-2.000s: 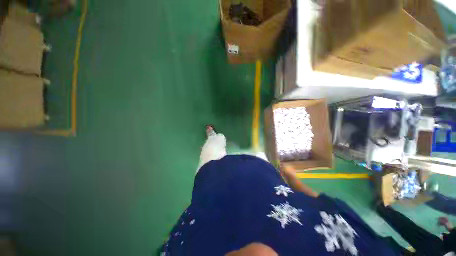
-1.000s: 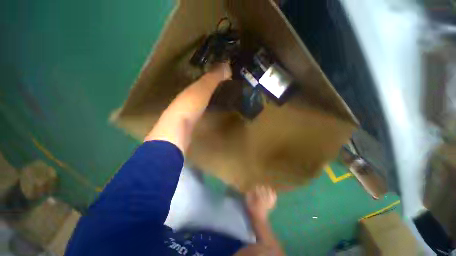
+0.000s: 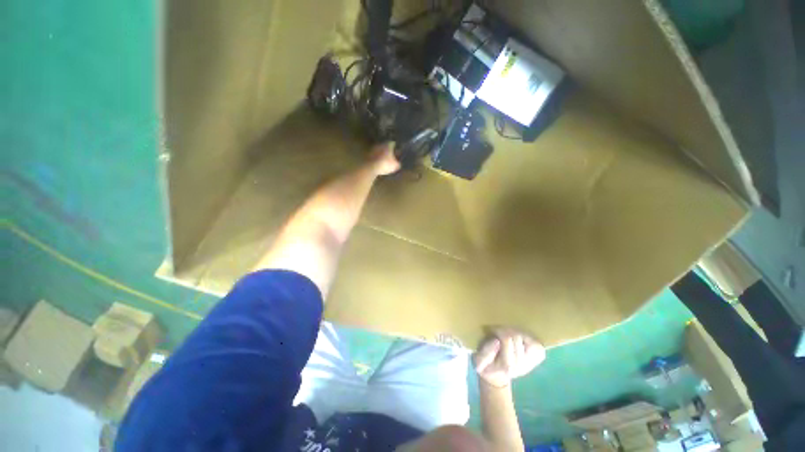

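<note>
A large open brown carton fills the view in front of me. Black adapters and tangled black cables lie inside it, with a black adapter beside them and a dark box with a white label to the right. My left hand reaches into the carton and touches the near side of the cable tangle. Its fingers are mostly hidden by the cables, so its grip does not show. My right hand is closed over the carton's near rim.
Small brown cartons stand on the green floor at the lower left. A yellow floor line runs past them. More cartons and small items are at the lower right. A dark and grey structure is along the right edge.
The carton first stood farther off, then came close, with my left hand inside and my right hand at its rim. It now looks larger, and the adapters and cables show more clearly.
</note>
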